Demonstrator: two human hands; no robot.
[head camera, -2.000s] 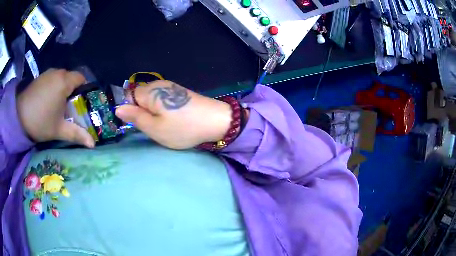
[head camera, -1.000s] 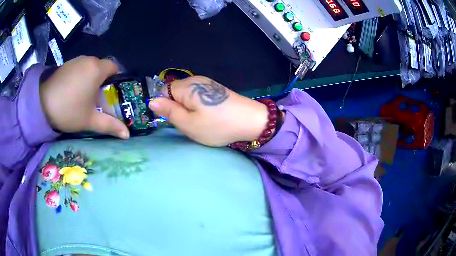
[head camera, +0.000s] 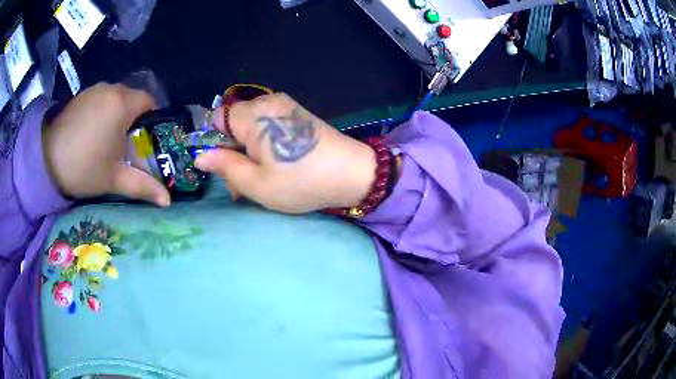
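Observation:
My left hand (head camera: 100, 144) holds the open device unit (head camera: 170, 155) near my lap, thumb below and fingers above it. Its green circuit board faces right and a yellow and silvery part shows beside my left palm. My right hand (head camera: 285, 155) grips a small silvery and blue test probe (head camera: 211, 139) in its fingertips, at the board's right edge. My fingers partly hide the probe, and I cannot tell if it touches the board. A thin yellow wire (head camera: 252, 87) loops above my right hand. Part of a clear bag (head camera: 148, 85) shows above the unit.
The white tester (head camera: 433, 26) stands at the top right with a small board and blue lead at its corner. Bagged units lie at the upper left (head camera: 80, 21) and far right (head camera: 630, 52). A red stool (head camera: 597, 155) and cartons (head camera: 552, 185) stand on the blue floor.
Compared with one second ago, the view has shifted, and the hands, unit and tester appear slightly further left. My right fingers have tilted a little with the probe. Both hands keep their hold.

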